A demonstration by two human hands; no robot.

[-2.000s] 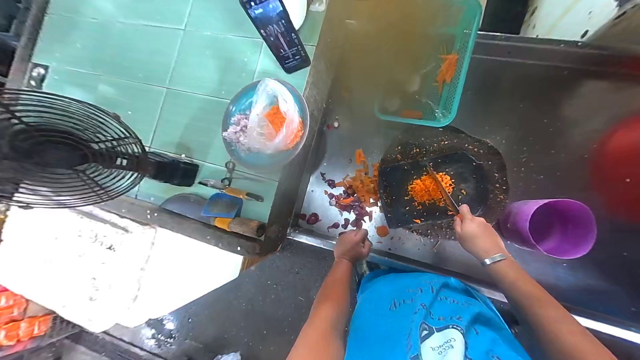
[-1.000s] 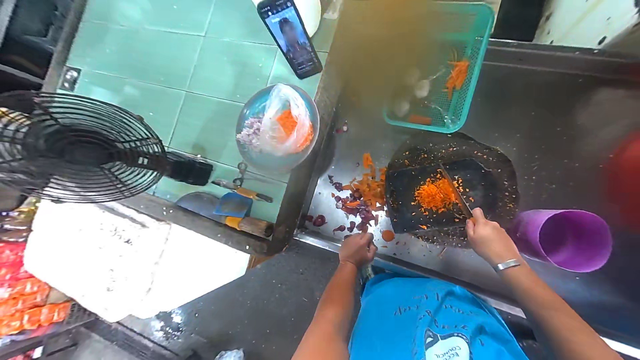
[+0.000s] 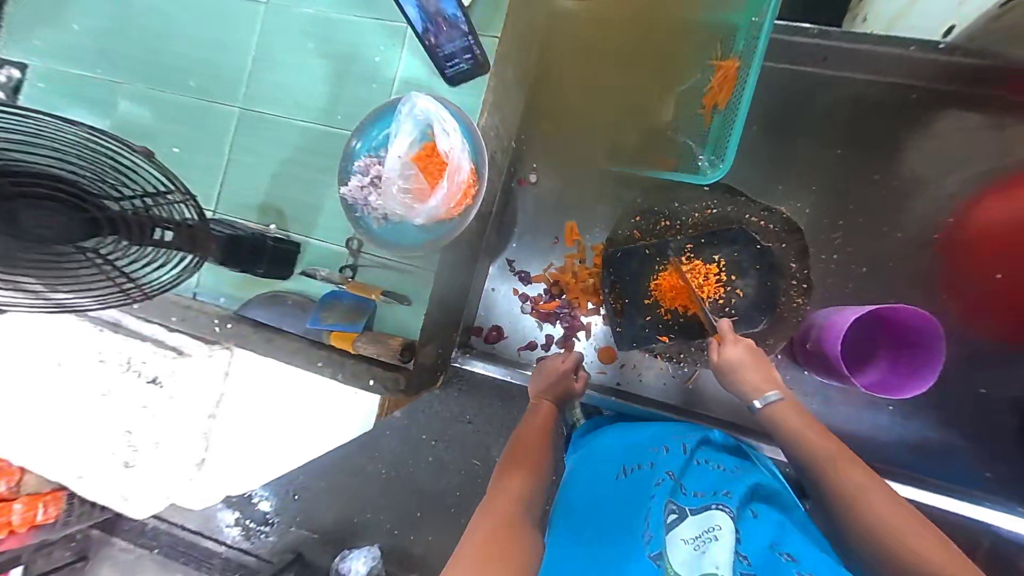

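My right hand (image 3: pixel 742 364) grips the handle of a knife (image 3: pixel 694 296), its blade over chopped carrot (image 3: pixel 686 285) heaped on a dark cutting board (image 3: pixel 744 276). Curled into a loose fist, my left hand (image 3: pixel 559 376) rests by the steel counter's front edge; whether it holds anything is hidden. Just beyond it lie carrot peelings (image 3: pixel 578 280) and reddish onion scraps (image 3: pixel 560 320), with a round carrot slice (image 3: pixel 607 354) near the board. A green plastic basket (image 3: pixel 736 120) with carrot strips (image 3: pixel 721 84) stands behind the board.
A purple plastic container (image 3: pixel 872 350) lies right of my right hand. On green tiles at left are a bowl (image 3: pixel 412 238) of chopped onion and bagged carrot, a phone (image 3: pixel 445 40), scissors (image 3: pixel 352 254), scrapers (image 3: pixel 342 310) and a black wire fan (image 3: pixel 96 216). Something red (image 3: pixel 988 256) is at far right.
The knife's angle over the chopped carrot has changed slightly, with my right hand still on its handle. My left hand stays near the counter edge.
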